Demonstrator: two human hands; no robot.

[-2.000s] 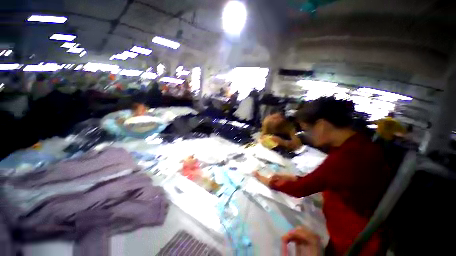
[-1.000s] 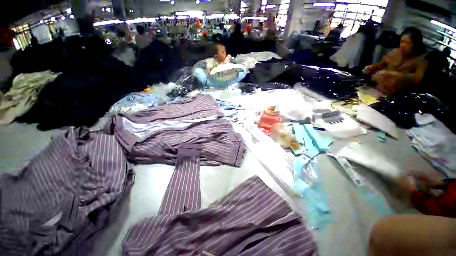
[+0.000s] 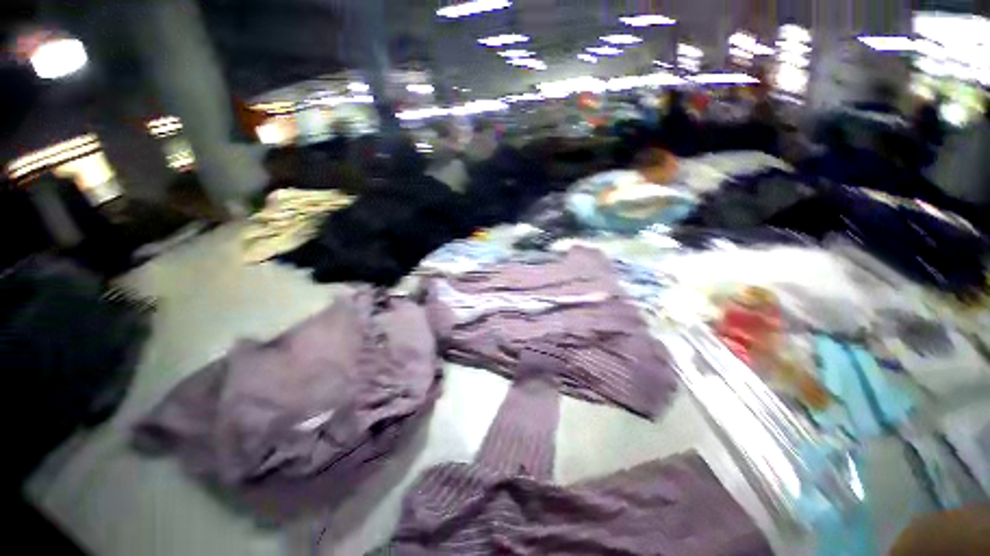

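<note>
A purple striped shirt (image 3: pixel 651 505) lies nearest me at the bottom edge, cut off by it. A sleeve (image 3: pixel 521 434) runs up from it towards a second, flatter folded striped shirt (image 3: pixel 565 315) with a pale band across it. A crumpled purple shirt heap (image 3: pixel 326 391) lies at the left. The view is blurred. A blurred skin-toned shape, apparently my right hand (image 3: pixel 947 534) or forearm, is cut off by the bottom right edge; its fingers do not show. My left hand is not in view.
Long shiny clear strips (image 3: pixel 749 424), a red-pink object (image 3: pixel 749 324) and light blue pieces (image 3: pixel 863 380) lie to the right. Dark garments (image 3: pixel 380 228) and a cream heap (image 3: pixel 291 223) lie behind. A person (image 3: pixel 657 165) is at the far side. A dark mass (image 3: pixel 65 348) stands at the left edge.
The view has swung right, then back left. The shirts now appear further right than a second ago, and the person in red is out of view. The skin-toned shape shows less.
</note>
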